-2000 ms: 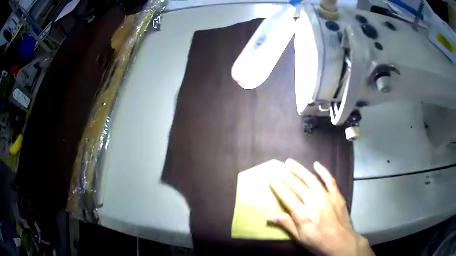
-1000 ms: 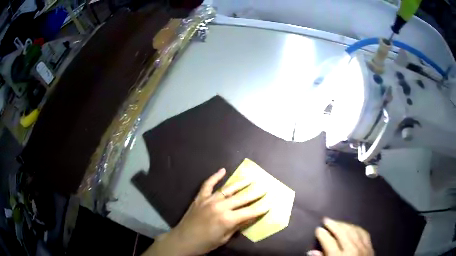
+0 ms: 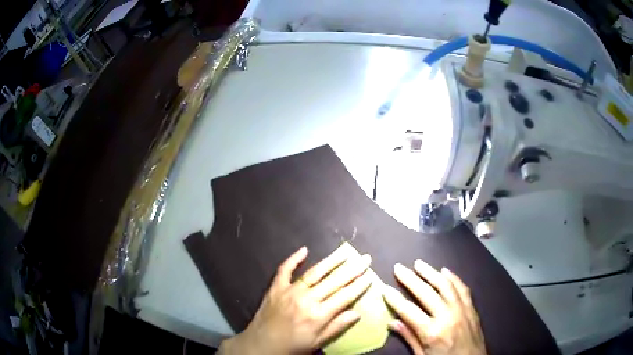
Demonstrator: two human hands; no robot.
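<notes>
The dark brown garment panel (image 3: 277,187) lies flat on the machine table, its curved cut-out edge beside the presser foot (image 3: 436,216). The pale yellow patch pocket (image 3: 368,312) lies on the panel near the front. My left hand (image 3: 305,301) rests flat with spread fingers on the pocket's left part. My right hand (image 3: 437,308) lies on the panel at the pocket's right edge, fingers apart, thumb side touching it. Neither hand pinches anything. The white sewing machine (image 3: 527,132) stands at right, above and beyond the hands.
Plastic-wrapped padding (image 3: 149,177) runs along the left table edge, with dark stacked panels (image 3: 83,159) beyond it. A blue gooseneck (image 3: 513,46) curves behind the machine head. A cream post (image 3: 476,61) stands on top, with a dark-handled screwdriver (image 3: 494,12) above. A white tub (image 3: 347,17) is behind.
The panel has turned, bringing its curved edge toward the presser foot. The pocket has shifted slightly lower. My left hand has come in over it, and my right hand has moved left beside it.
</notes>
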